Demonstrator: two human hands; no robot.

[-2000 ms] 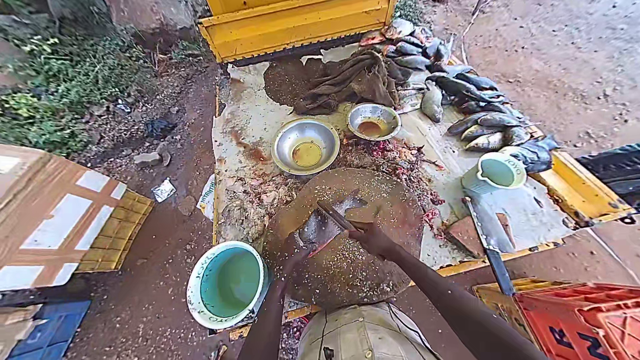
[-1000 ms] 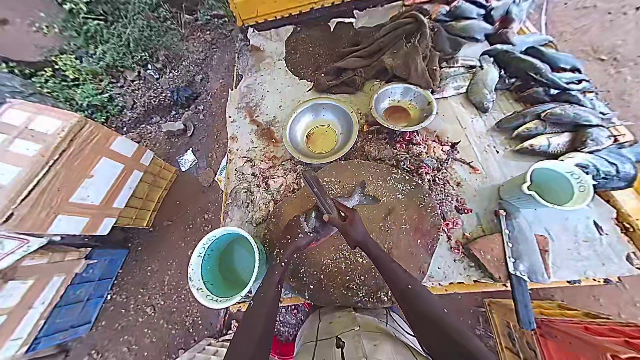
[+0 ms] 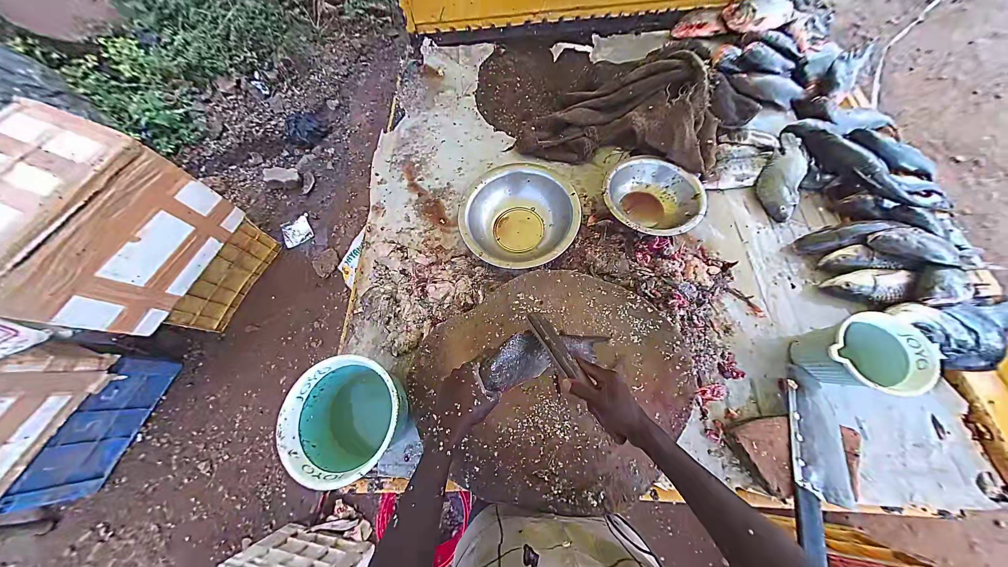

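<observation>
A dark fish (image 3: 513, 362) lies on a round, scale-strewn chopping block (image 3: 551, 465), its tail pointing right. My left hand (image 3: 465, 398) grips its left end. In my right hand (image 3: 605, 398) is a narrow flat tool (image 3: 554, 345), perhaps a scaler or knife, which crosses the fish near the tail. Behind the block stand a larger metal bowl (image 3: 520, 216) with yellowish liquid and a smaller metal bowl (image 3: 654, 196) with brownish liquid. Fish guts (image 3: 429, 295) and reddish scraps (image 3: 685, 276) lie around the block's far edge.
A bucket of water (image 3: 344, 424) stands left of the block, a smaller plastic pail (image 3: 888, 353) to the right. Near the pail lies a large cleaver (image 3: 819, 441). Whole fish (image 3: 850, 157) are heaped at the back right beside brown sacking (image 3: 630, 110). Taped cartons (image 3: 118, 228) stand at far left.
The fish was held up in my hands at an angle two seconds ago and now lies lower across the block. The tool has shifted along it toward the tail. The view has moved closer.
</observation>
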